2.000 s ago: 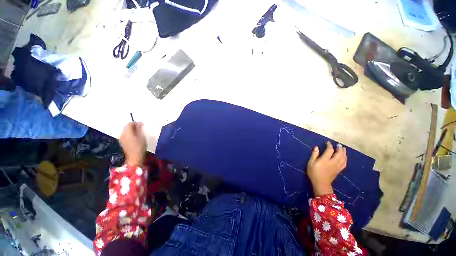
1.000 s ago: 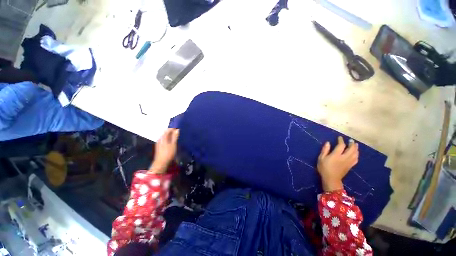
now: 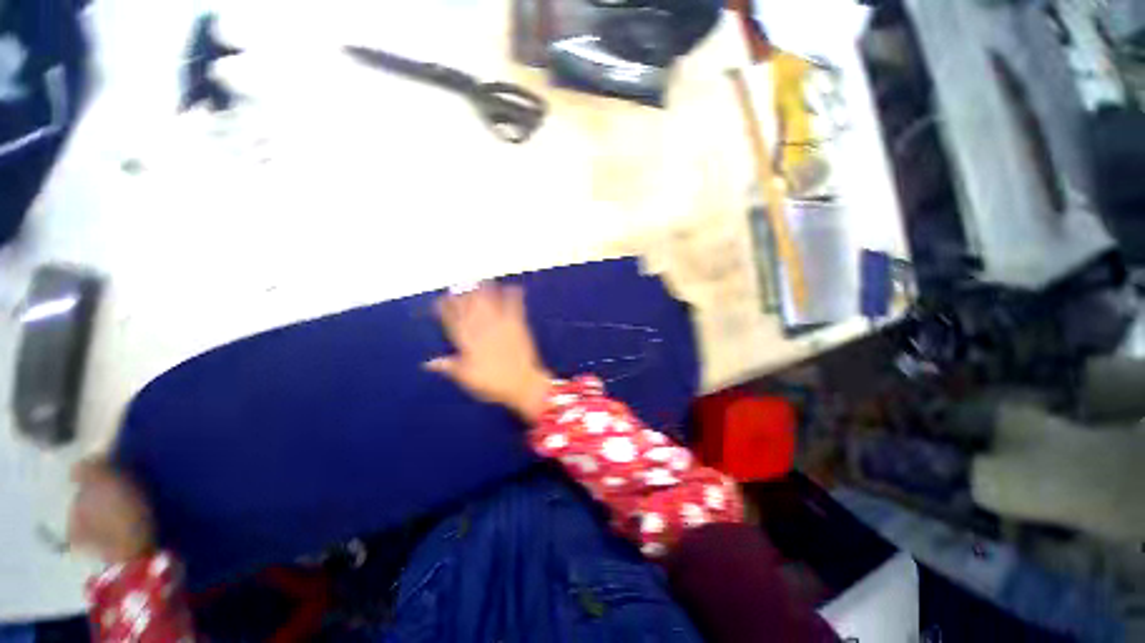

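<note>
A navy cloth piece [image 3: 327, 415] lies at the table's front edge, its rounded end at the left and its stepped end at the right. Thin white lines show on it near the right end. My right hand [image 3: 494, 348] lies on the cloth with fingers spread and holds nothing that I can see. It covers part of the white lines. My left hand [image 3: 111, 509] is blurred at the cloth's left end; its fingers and any hold on the cloth cannot be made out.
Black shears [image 3: 471, 91] lie beyond the cloth, with an iron [image 3: 609, 57] at the top. A grey block [image 3: 54, 354] is at the left. A wooden ruler [image 3: 770, 201] lies on a gridded pad [image 3: 822, 258] at the right. A red object [image 3: 758, 437] is below the table edge.
The view has swung to the right, so things on the table appear further left. My left hand is at the cloth's left end and blurred. My right hand remains on the cloth.
</note>
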